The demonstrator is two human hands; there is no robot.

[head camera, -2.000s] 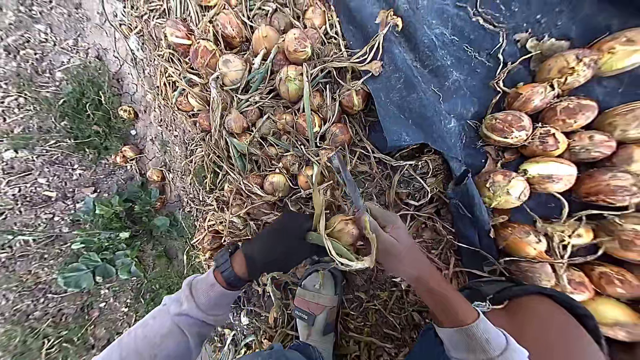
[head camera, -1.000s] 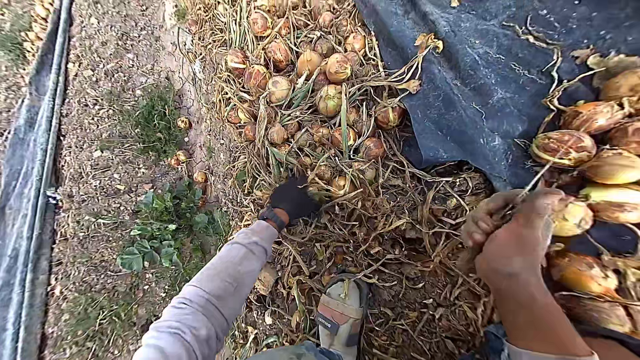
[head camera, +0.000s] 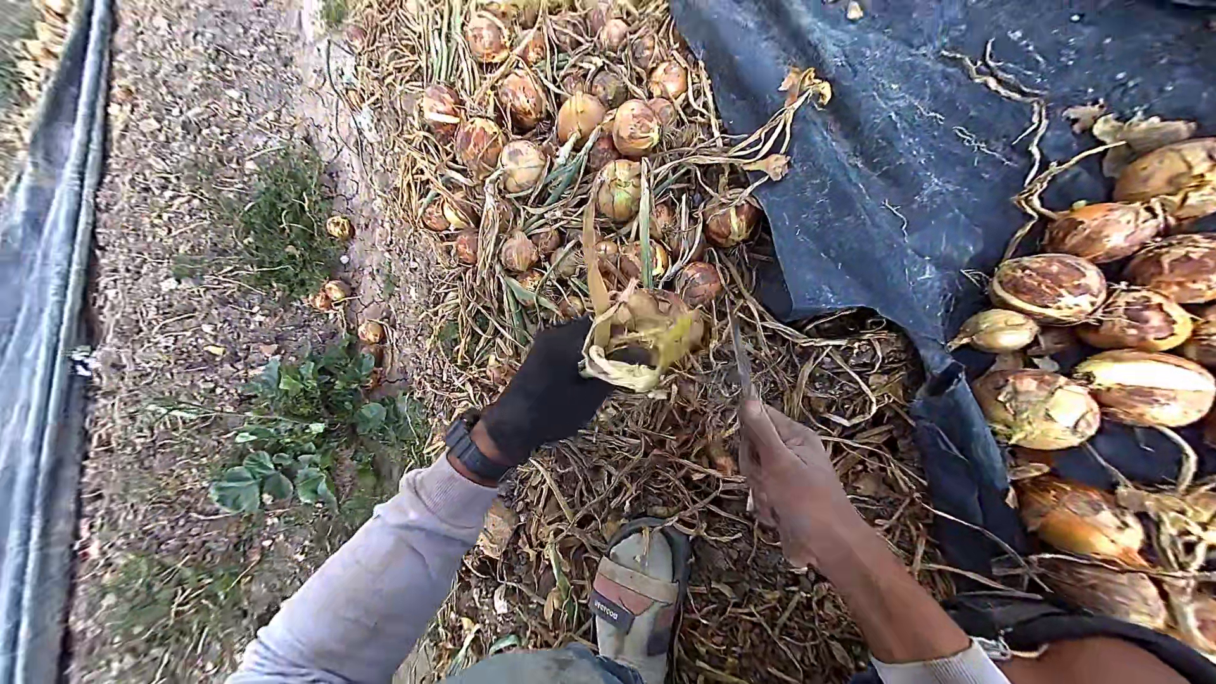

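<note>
My left hand [head camera: 551,389], in a black glove with a watch at the wrist, grips an onion [head camera: 665,323] by its dry, yellowing leaves, which curl around the fingers. My bare right hand [head camera: 784,475] holds a knife [head camera: 741,356], its blade pointing up and away, just right of the onion and apart from it. Part of the knife's handle is hidden inside the fist. Beyond the left hand lies a heap of onions [head camera: 579,119] with dry tops still on. To the right, trimmed-looking onions [head camera: 1045,285] rest on a dark sheet.
The dark fabric sheet [head camera: 855,180] covers the upper right, its folded edge near my right hand. Dry leaves [head camera: 665,465] litter the soil around my sandalled foot [head camera: 641,598]. Green plants [head camera: 285,465] grow at left, and another sheet [head camera: 57,285] runs along the far left edge.
My right hand has come back from the onions on the sheet, with the knife now visible in it. My left hand has moved from the heap's edge and now holds an onion.
</note>
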